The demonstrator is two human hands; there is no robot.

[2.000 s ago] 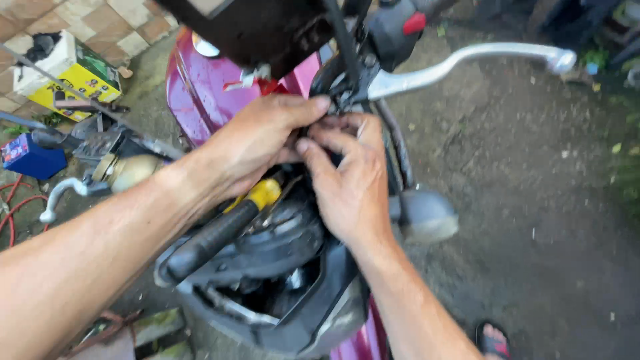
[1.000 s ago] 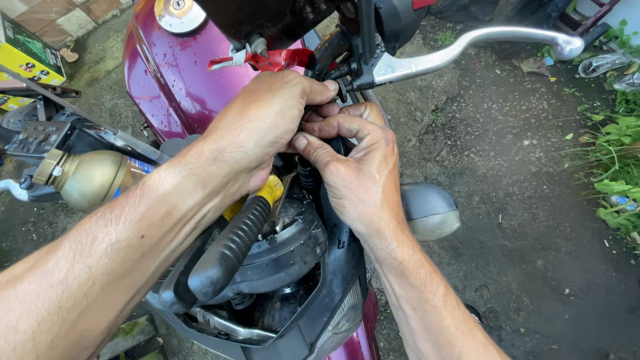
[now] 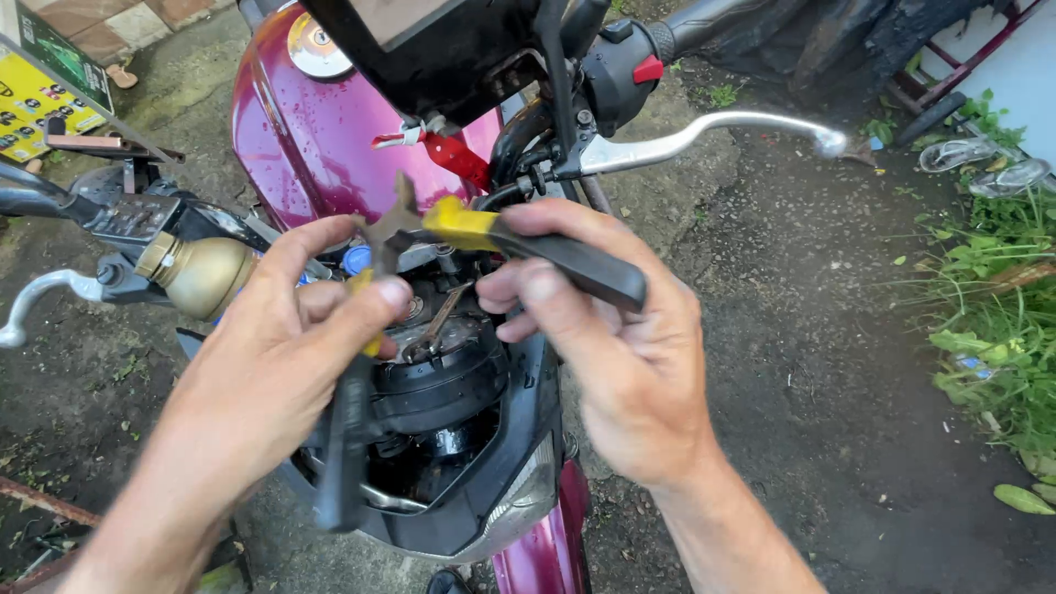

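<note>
Both hands hold pliers [image 3: 396, 227] with yellow-and-black handles, spread wide above the front of a motorcycle. My left hand [image 3: 289, 338] grips the lower handle near the jaws, and my right hand [image 3: 610, 330] has its fingers around the other handle. Below them, a small wrench [image 3: 443, 318] lies on the black instrument housing [image 3: 445, 371]. Behind the pliers is the purple fuel tank [image 3: 355, 165], with a red ribbon [image 3: 454, 161] in front of it. The silver lever [image 3: 709, 136] and its clamp are at upper right, beyond my right hand.
A gold-coloured fluid reservoir [image 3: 202, 276] and another silver lever [image 3: 49, 297] are at left. The dark screen-like panel [image 3: 437, 49] overhangs the tank. A yellow-and-green box [image 3: 49, 107] stands at upper left, and plants [image 3: 998, 330] grow at right.
My hands have left the cables beside the lever clamp and moved down. The pliers, earlier lying on the front housing, are now held up and spread between both hands.
</note>
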